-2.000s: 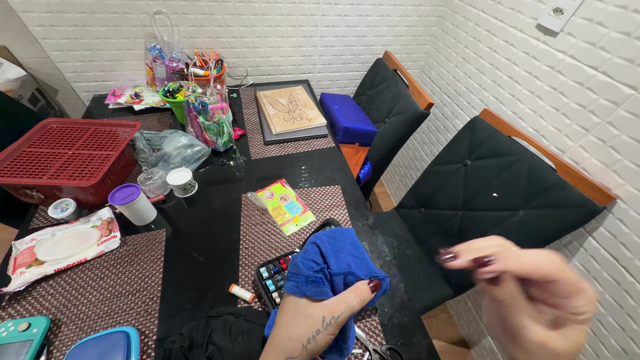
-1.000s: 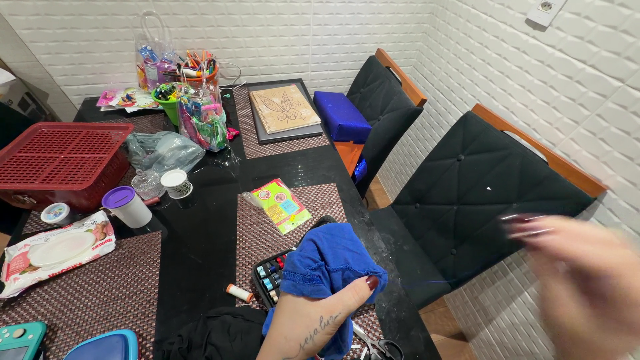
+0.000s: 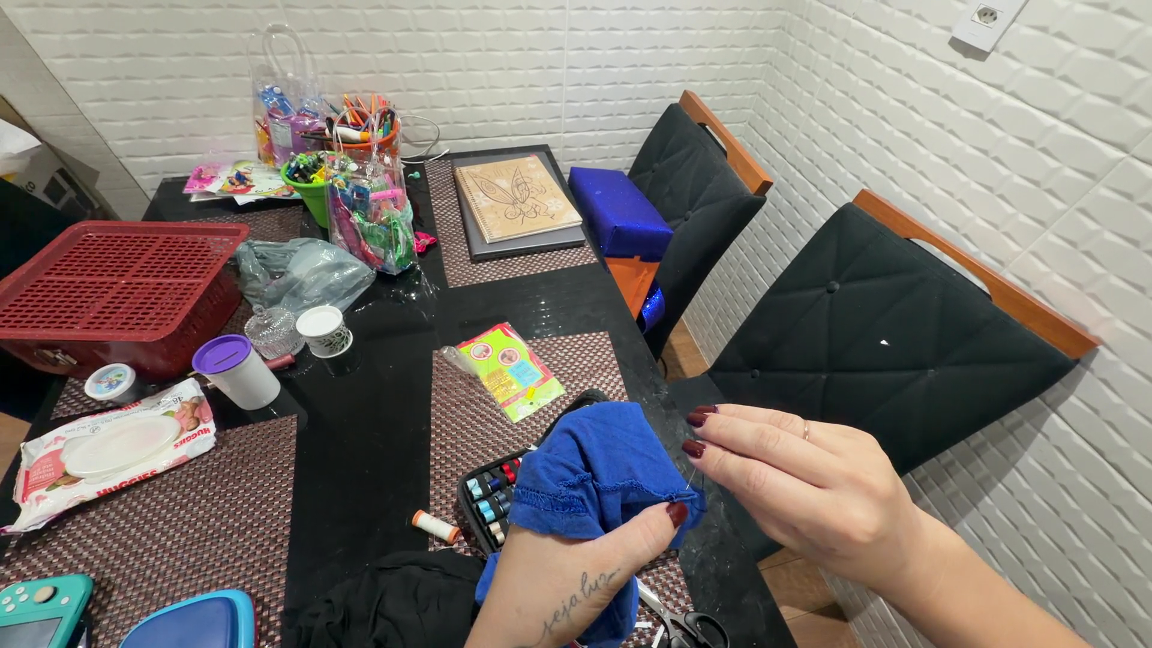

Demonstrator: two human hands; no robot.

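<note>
My left hand [image 3: 598, 562] holds a blue cloth garment [image 3: 594, 468] bunched over its fingers, the thumb pressing the seamed edge. Just right of that edge is my right hand [image 3: 801, 486], its thumb and fingertips pinched on what looks like a thin sewing needle [image 3: 691, 477]. Behind the cloth lies an open case of thread spools [image 3: 486, 504], partly covered. An orange-and-white thread spool [image 3: 436, 526] lies beside the case. Scissors [image 3: 684, 625] with dark handles rest under the hands at the bottom edge, and black fabric [image 3: 396, 603] is bunched to the left.
A green-and-yellow packet [image 3: 511, 371] lies on a woven placemat. Farther back are a spiral notebook [image 3: 517, 198], a clear bag [image 3: 371, 216] and a plastic bag [image 3: 301, 274]. To the left stand a red basket [image 3: 117, 297] and a purple-lidded cup [image 3: 238, 373]. Black chairs [image 3: 864, 333] stand at the right.
My right hand has come from out at the right, over the chair, in to the edge of the blue cloth. My left hand has kept its hold on the cloth.
</note>
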